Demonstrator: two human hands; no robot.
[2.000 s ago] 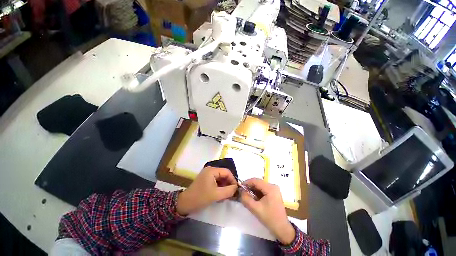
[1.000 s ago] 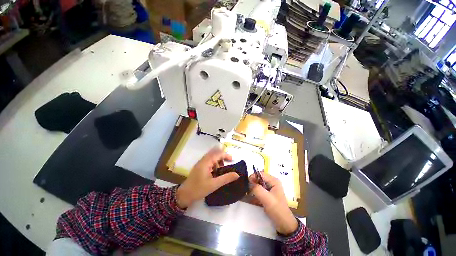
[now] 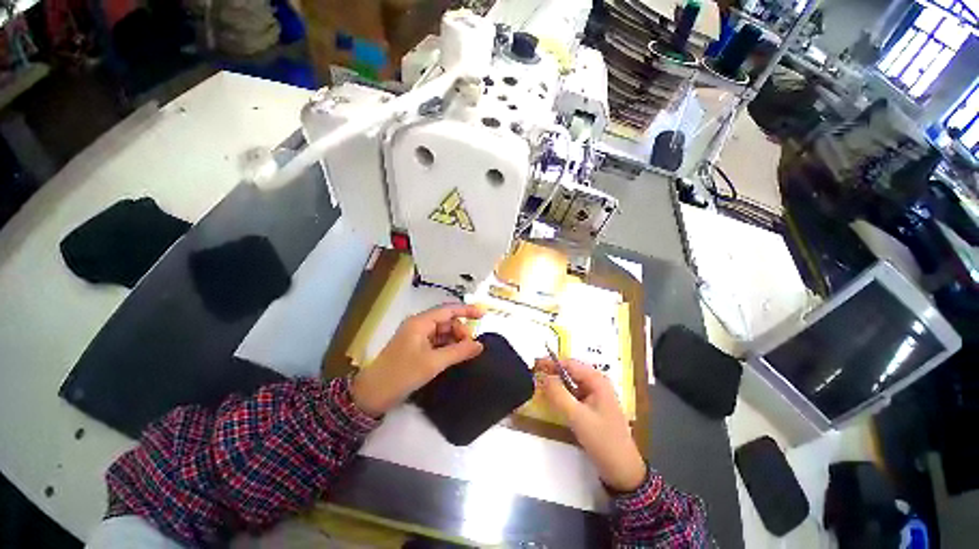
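A black fabric panel (image 3: 475, 388) with rounded corners lies flat over the near edge of the sewing template (image 3: 636, 370). My left hand (image 3: 419, 354) pinches the panel's upper left edge between thumb and fingers. My right hand (image 3: 587, 405) holds small dark pointed thread snips (image 3: 563, 371) in its fingertips, close to the panel's right corner. The white machine head (image 3: 453, 204) stands just beyond, over the template. The needle area is small and partly hidden by glare.
More black panels lie on the left (image 3: 121, 241), on the dark bed plate (image 3: 240, 277) and on the right (image 3: 698, 371). A control screen (image 3: 859, 343) stands at the right. Another black panel (image 3: 771, 486) lies below it. Thread cones (image 3: 741, 45) stand behind.
The panel has turned and now shows its broad face flat. My left hand has shifted from across it to its upper edge. The snips stay in my right hand. The view has shifted slightly.
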